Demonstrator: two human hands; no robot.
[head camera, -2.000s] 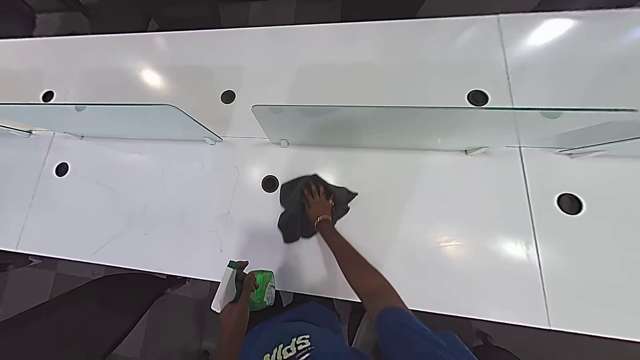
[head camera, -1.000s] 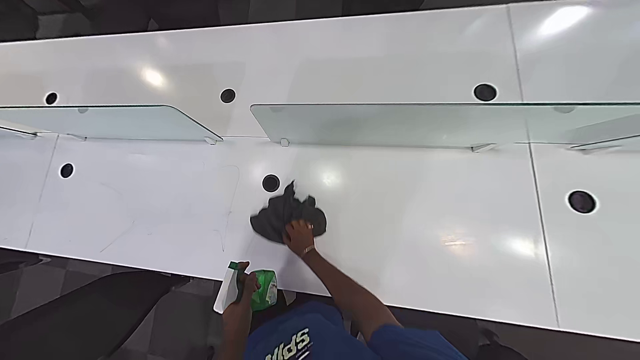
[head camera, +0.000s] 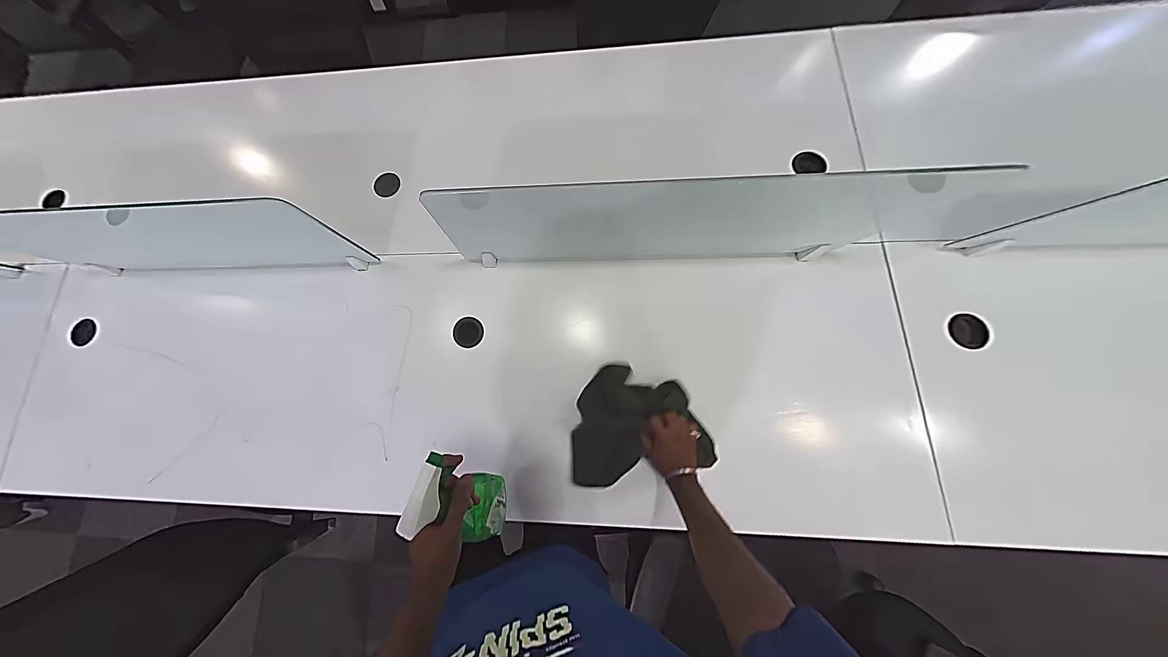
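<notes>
My left hand (head camera: 452, 502) is closed around a spray bottle (head camera: 484, 507) with a green body and a green and white spray head, held at the near edge of the white table (head camera: 766, 347). To its right, my right hand (head camera: 673, 442) grips a bunched dark cloth (head camera: 610, 436) that lies on the tabletop. The cloth spreads mostly to the left of the fingers, with a small part showing on their right. Part of the left hand's grip is hidden behind the spray head.
Glass divider panels (head camera: 639, 219) (head camera: 182, 233) stand along the table's middle on small brackets. Round black grommets (head camera: 468, 332) (head camera: 968, 331) are set in the top. Faint marks show on the left section. Dark chairs (head camera: 155, 575) stand at the near side.
My right hand and the cloth moved left and nearer by the middle frame, then right to where they are now. My left hand still holds the bottle near the table's edge.
</notes>
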